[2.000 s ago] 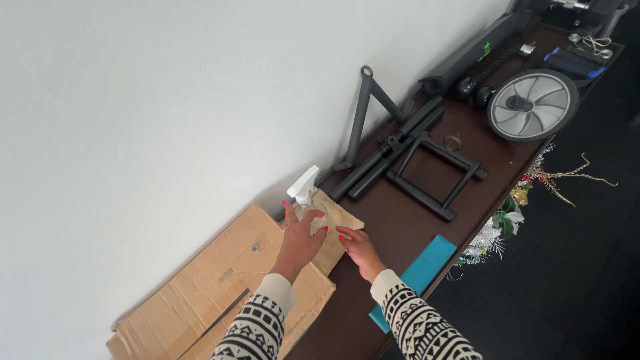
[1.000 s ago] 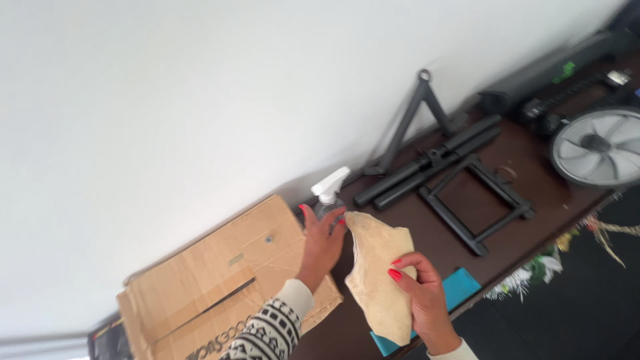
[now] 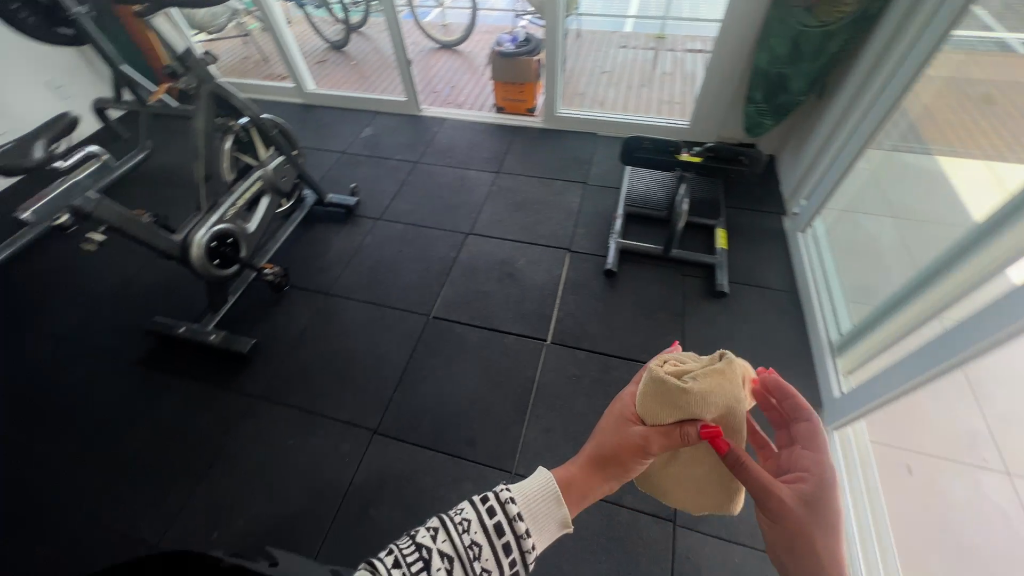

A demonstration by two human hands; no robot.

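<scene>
A beige cloth (image 3: pixel 692 472), bunched and folded over at its top, is held up in front of me at the lower right. My left hand (image 3: pixel 632 436) grips it from the left, with the thumb across its front. From the right, my right hand (image 3: pixel 788 448) touches the cloth with its thumb and fingertips, the fingers partly spread around its edge. Part of the fingers of my left hand is hidden behind the cloth.
An exercise bike (image 3: pixel 232 232) stands at left on black rubber floor tiles (image 3: pixel 472 384). Further back at right is a low gym bench or stepper (image 3: pixel 672 208). Glass doors (image 3: pixel 624 60) and a white-framed glass panel (image 3: pixel 920 264) border the room; outside sits an orange box (image 3: pixel 516 92).
The view has swung from the dark table by the wall to the floor and glass doors. The cloth, held in my right hand a second ago, is now bunched between both hands.
</scene>
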